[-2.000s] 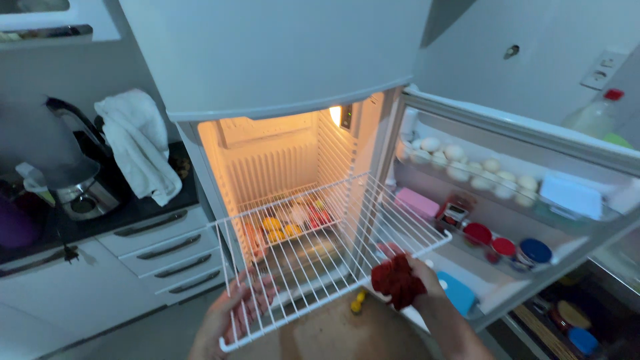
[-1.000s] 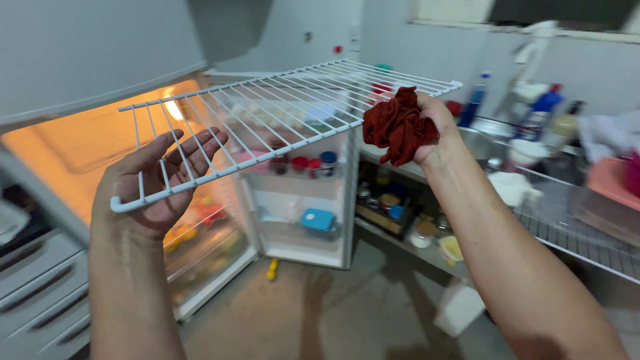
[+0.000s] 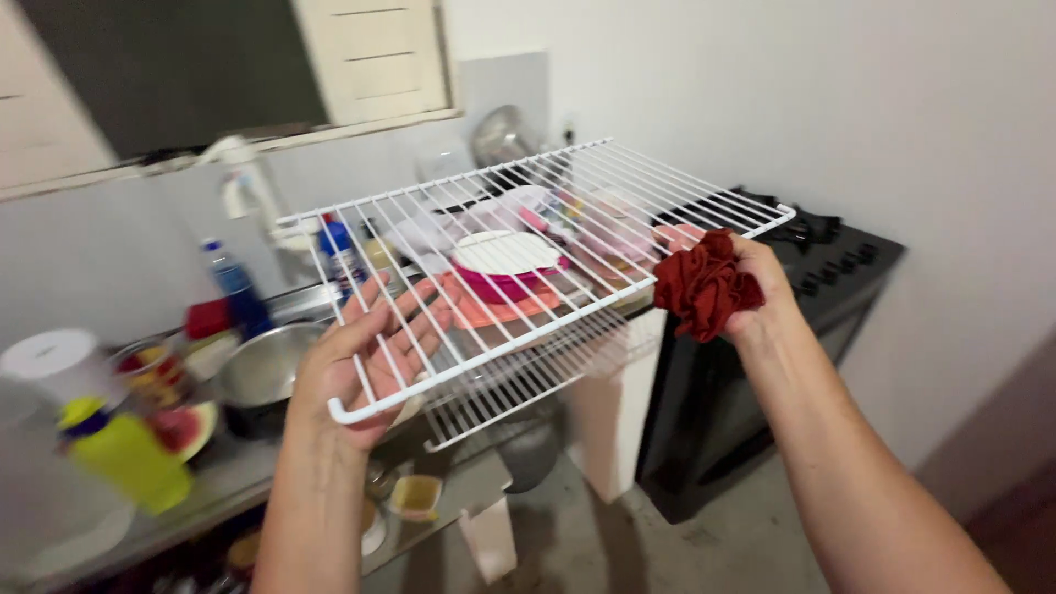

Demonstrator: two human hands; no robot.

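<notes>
A white wire refrigerator shelf (image 3: 495, 330) is held up in front of me, tilted, between my two hands. My left hand (image 3: 375, 351) supports its near left corner from below, with the fingers spread under the wires and the thumb at the side. My right hand (image 3: 742, 280) grips the right part of the near edge and also holds a crumpled dark red cloth (image 3: 704, 286). Through the wires a magenta container with a white lid (image 3: 505, 254) shows on the counter. Below it, a second wire rack (image 3: 511, 412) juts from the counter's front.
Along the left counter (image 3: 239, 470) stand a metal pot (image 3: 268, 367), a yellow-green bottle (image 3: 128, 458), a blue bottle (image 3: 235, 289) and a plate with a watermelon piece (image 3: 177, 429). A black stove (image 3: 742, 363) is at the right, against the wall. A faucet (image 3: 247, 186) is below the window.
The view has swung right from the open refrigerator to the sink counter and stove. The wire shelf, low before the refrigerator two seconds ago, has been lifted and carried along, with the red cloth still in my right hand.
</notes>
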